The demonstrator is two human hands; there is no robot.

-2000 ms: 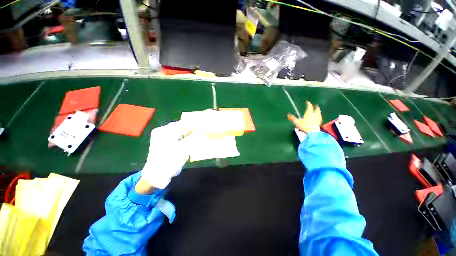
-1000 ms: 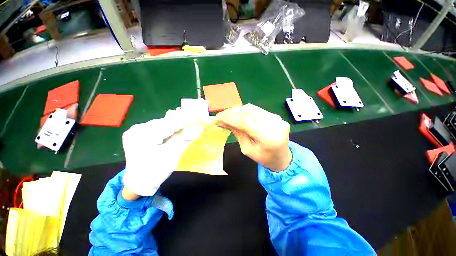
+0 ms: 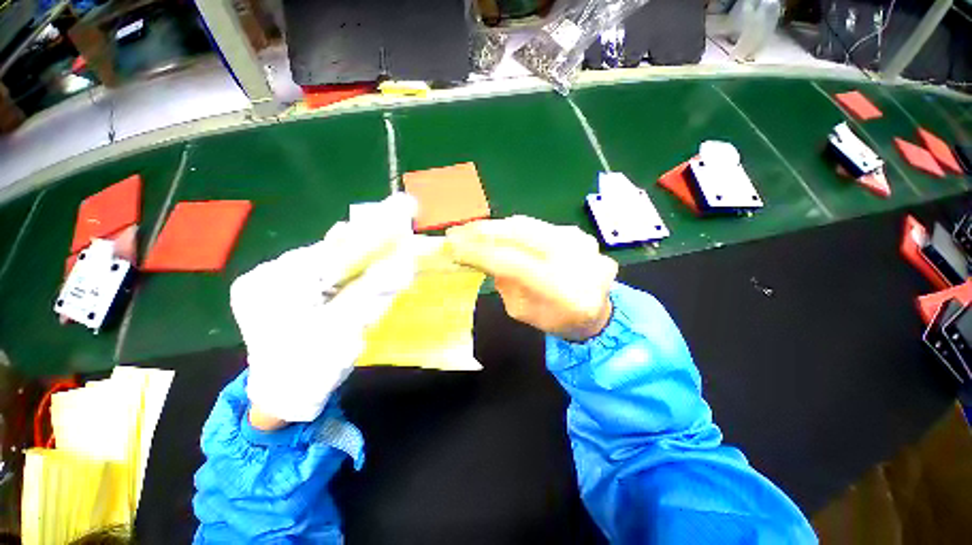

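Note:
My left hand point(image 3: 309, 330), in a white glove, is closed on the yellow backing paper point(image 3: 426, 325), which hangs below both hands over the belt's front edge and the black mat. A small white piece point(image 3: 373, 212) shows above the gloved fingers; what it belongs to is hidden. My right hand point(image 3: 544, 271) is bare, its fingertips pinched together at the sheet's upper edge beside the gloved fingers. Whether they hold the sheet or a thin label cannot be made out.
White units point(image 3: 627, 213) and red-orange foam pads point(image 3: 198, 236) lie on the green belt point(image 3: 309, 149). Spare yellow sheets point(image 3: 80, 468) lie at lower left beside a red loop point(image 3: 48, 410). Black parts with red pads point(image 3: 949, 309) stand at the right edge. Clear bags point(image 3: 560, 48) lie beyond the belt.
My right hand has come back from a unit on the belt to meet my left hand at the sheet. The view has tilted down, and belt items have shifted left.

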